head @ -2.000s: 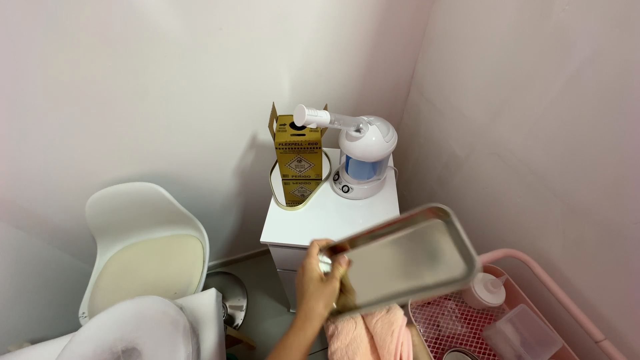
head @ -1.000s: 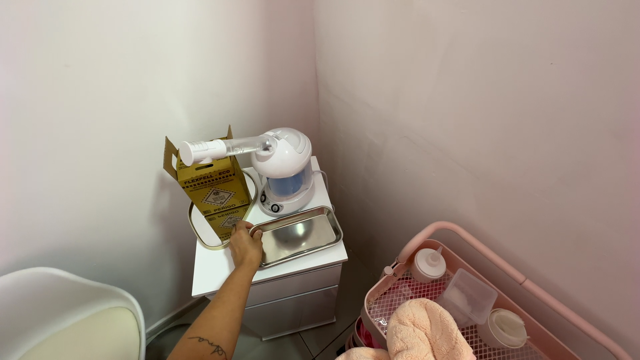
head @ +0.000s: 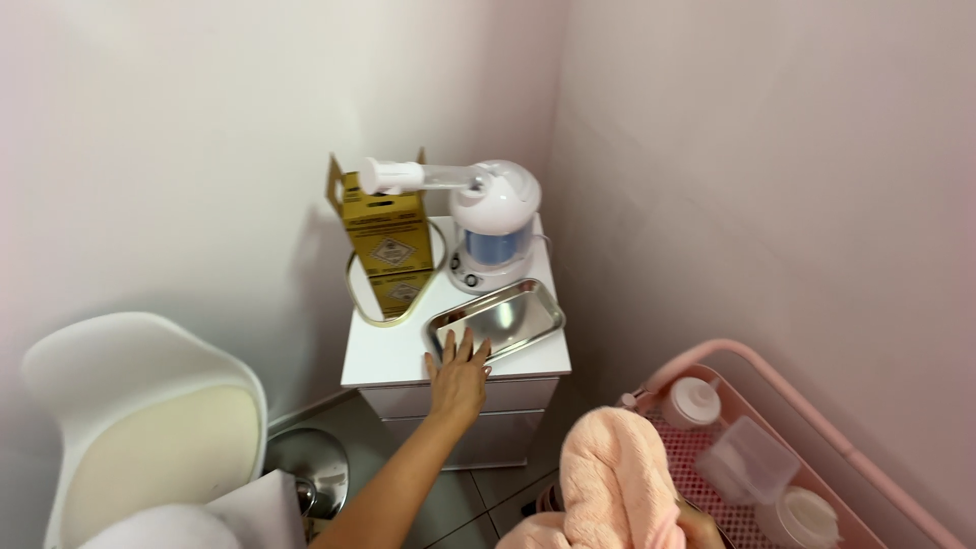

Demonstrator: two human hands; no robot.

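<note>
A stainless steel tray (head: 507, 316) lies at a slant on the white cabinet's top (head: 381, 358). My left hand (head: 460, 374), fingers spread, rests at the tray's near left edge without gripping it. My right hand (head: 698, 526) shows only in part at the bottom, behind a peach towel (head: 614, 473) that it holds. Behind the tray stands a white facial steamer (head: 496, 221) with a blue water tank. Left of the steamer, a yellow cardboard sharps box (head: 389, 236) stands on a gold-rimmed mirror tray (head: 371, 311) that reflects it.
At the lower right is a pink trolley (head: 808, 412) with a white-lidded jar (head: 692, 402), a clear plastic container (head: 749, 460) and another jar (head: 801, 518). A white chair (head: 160, 427) stands at the left, near a round metal base (head: 309, 465). Walls close in behind the cabinet.
The steel tray, held in the air two seconds before, lies on the cabinet. My left hand has let go of it, and its fingers are spread. The towel shows further up in view.
</note>
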